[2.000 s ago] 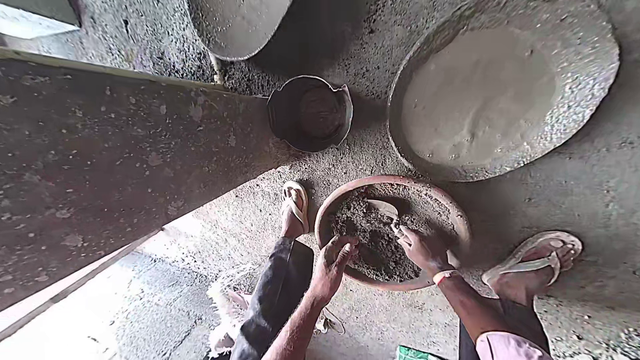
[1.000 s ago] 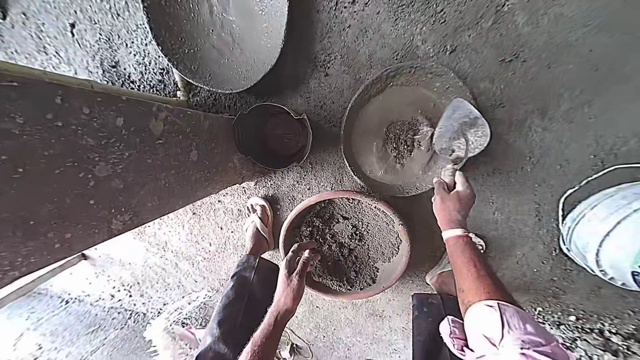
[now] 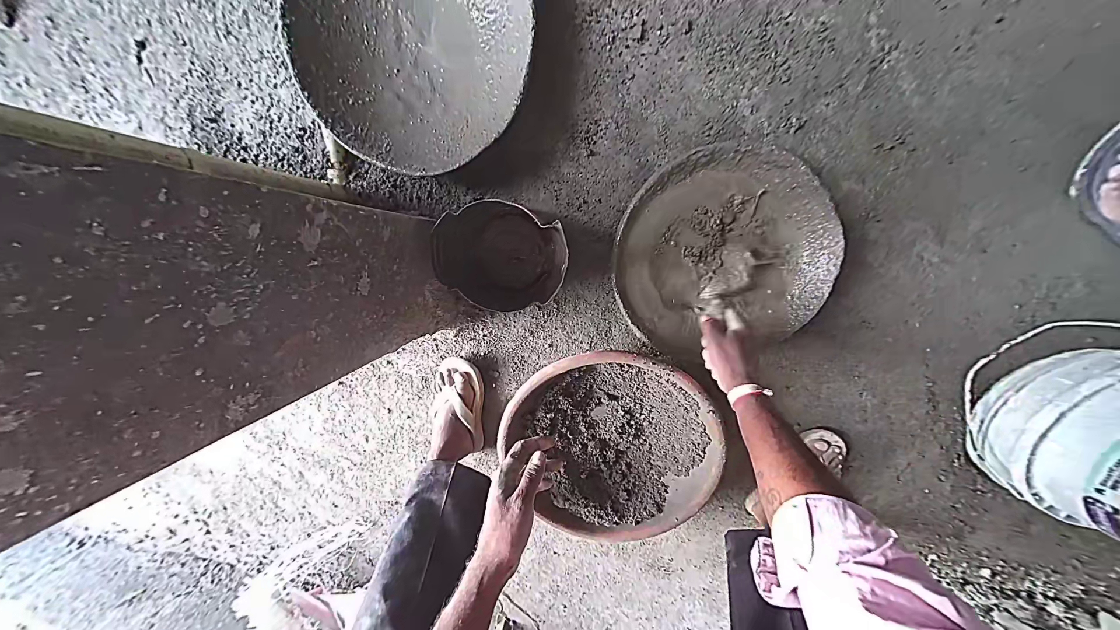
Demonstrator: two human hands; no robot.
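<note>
My right hand (image 3: 728,354) grips the handle of a trowel (image 3: 731,278), whose blurred blade is down in the grey slurry of a wide round pan (image 3: 827,210). A heap of dark, crumbly mix (image 3: 710,238) lies in that slurry beyond the blade. Nearer to me, a round terracotta-coloured basin (image 3: 719,437) holds dark granular mix (image 3: 612,437) with a lighter patch at its lower right. At the basin's left rim rests my left hand (image 3: 521,481), fingers bent and apart, with nothing seen in it.
A dark bucket (image 3: 500,255) with a broken rim stands left of the pan. Another large pan (image 3: 407,87) of grey slurry lies at the top. A stained brown board (image 3: 201,297) fills the left side. At the right are a white bucket (image 3: 1050,429) and part of a round container (image 3: 1101,184).
Two seconds ago the trowel was in the basin; a second ago it was raised over the pan's right side. Now its blade is down in the slurry. My left hand has stayed by the basin.
</note>
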